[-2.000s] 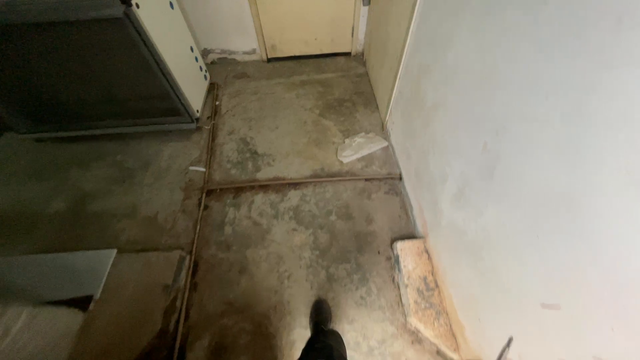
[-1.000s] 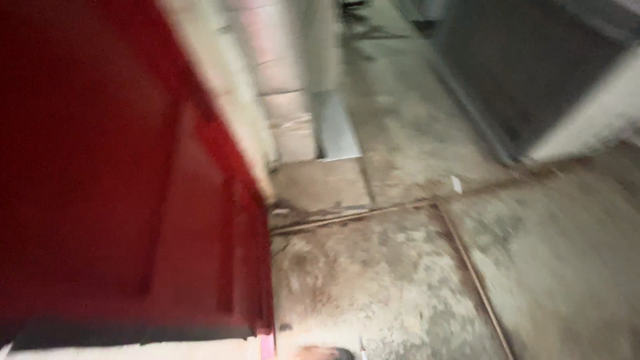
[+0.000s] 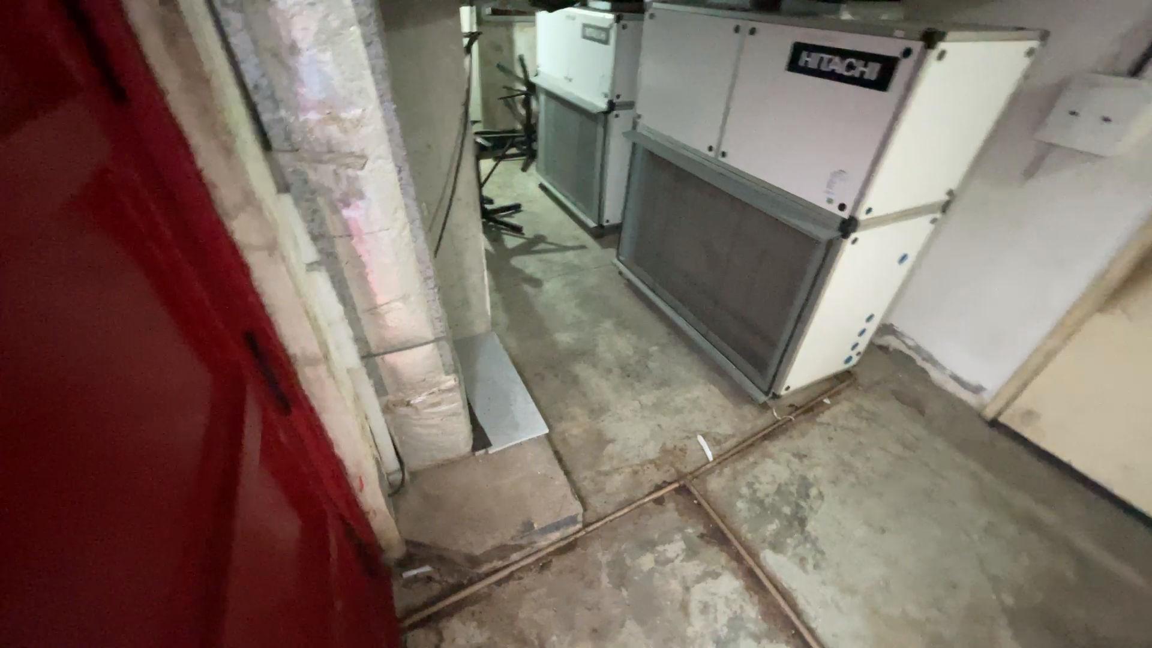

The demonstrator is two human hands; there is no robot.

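Neither my left hand nor my right hand shows in the head view, so what they hold or touch is hidden. Nearest to me on the left stands a red door or panel (image 3: 171,360). A large white Hitachi air-handling unit (image 3: 792,126) with a dark mesh grille (image 3: 720,256) stands on the concrete floor at the right. Behind it is a second, similar unit (image 3: 589,63).
Beside the red door rises a rough wall column (image 3: 360,225); a grey sheet (image 3: 504,391) lies at its foot on a low concrete step (image 3: 495,504). Thin pipes (image 3: 540,562) cross the floor. Dark metal stands (image 3: 504,211) are at the back, a beige door (image 3: 1084,387) at the right.
The view has swung strongly to the left and up. The red door or panel, out of sight two seconds ago, now fills the left side, and the white units show much more fully.
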